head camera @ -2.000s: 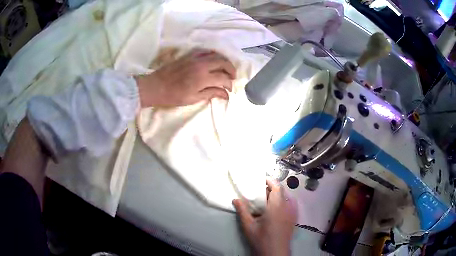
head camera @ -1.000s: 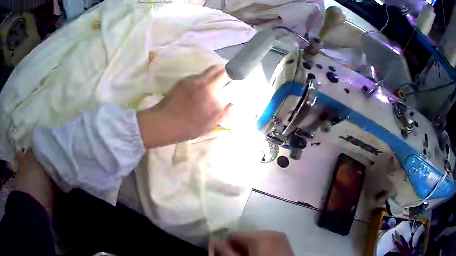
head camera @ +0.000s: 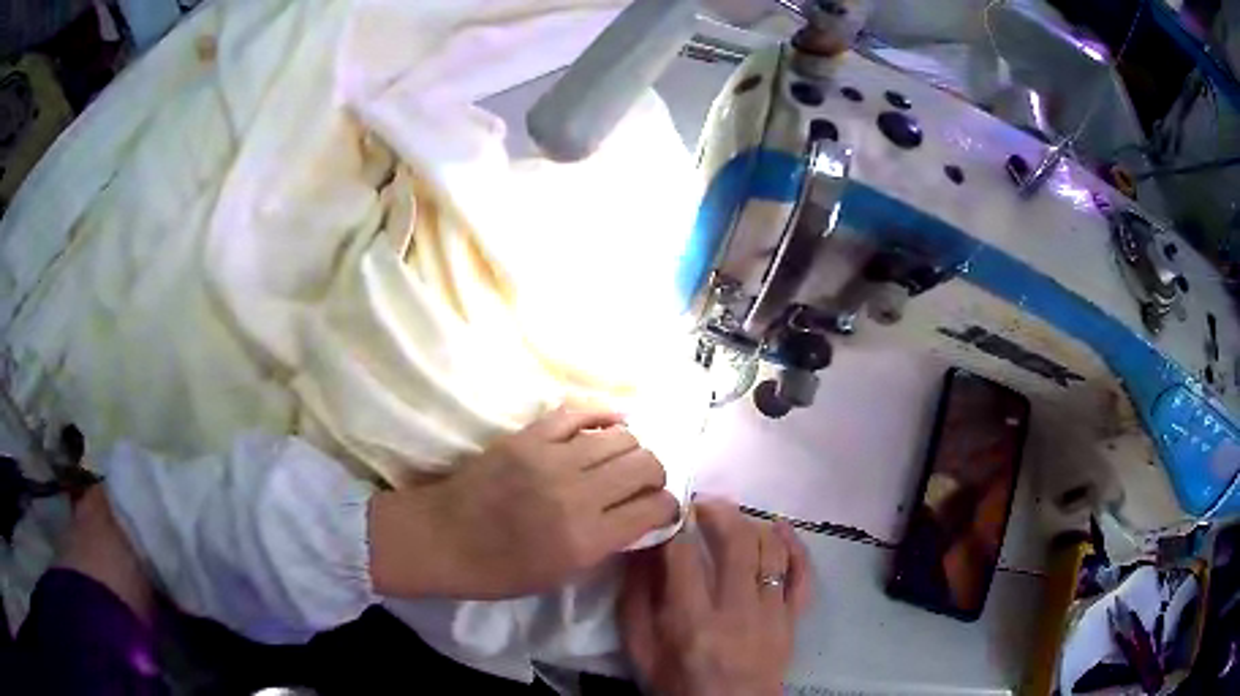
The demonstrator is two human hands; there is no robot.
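Cream garment fabric point(head camera: 354, 313) is heaped left of the needle and drapes over the table's front edge. My left hand point(head camera: 544, 506), in a white sleeve cover, has its fingers closed on the fabric edge in front of the needle area. My right hand point(head camera: 714, 598), with a ring, lies beside it, its fingertips at the same folded edge; its grip underneath is hidden. The white and blue sewing machine head point(head camera: 870, 218) stands behind and to the right. The presser foot and needle are lost in lamp glare.
The sewing lamp point(head camera: 612, 82) hangs left of the machine head. A smartphone point(head camera: 960, 492) lies on the bed right of my right hand. A yellow-brown tool box point(head camera: 1061, 612) with white pieces and dark tools is at the lower right.
My left hand has moved down toward the front edge. My right hand has come up from the bottom of the picture to meet it. The fabric is bunched closer to the needle area.
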